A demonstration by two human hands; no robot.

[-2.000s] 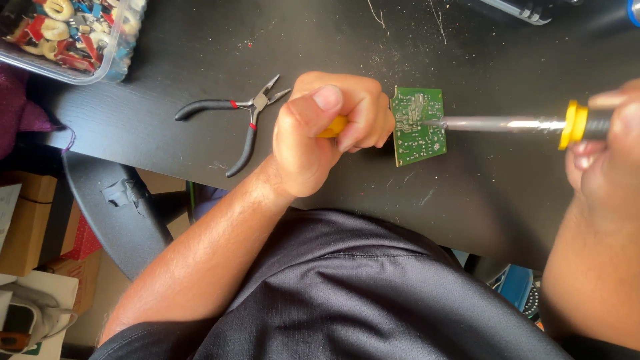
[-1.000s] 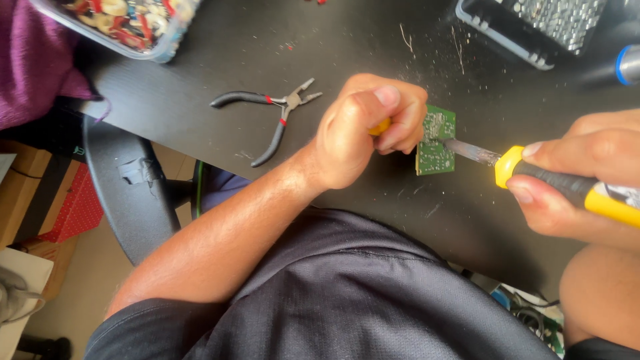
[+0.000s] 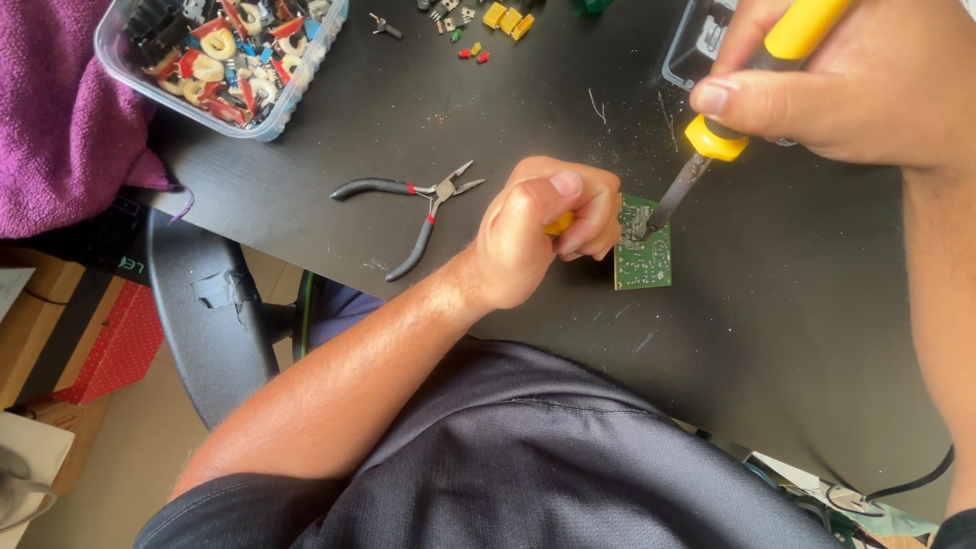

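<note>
My left hand [image 3: 553,229] is closed around a small yellow-handled tool [image 3: 560,223], mostly hidden in the fist, at the left edge of a green circuit board [image 3: 644,263]. Whether the fist also grips the board cannot be seen. In my right hand [image 3: 823,99] is a yellow and black soldering iron [image 3: 717,139], tilted, its metal tip on the soldered face of the board near the middle. Left of my left hand, pliers with black handles [image 3: 438,198] lie on the dark tabletop, their jaws apart.
A clear plastic tub [image 3: 282,114] of electronic parts stands at the upper left beside a purple cloth [image 3: 69,122]. Small yellow parts [image 3: 507,19] and red parts [image 3: 474,55] lie at the top. Another clear plastic container [image 3: 679,53] sits behind my right hand. A black cable [image 3: 915,484] hangs at the lower right.
My right hand has swung the soldering iron from lying nearly level at the board's right to a steep slant from the upper right. My left hand keeps its closed grip beside the board.
</note>
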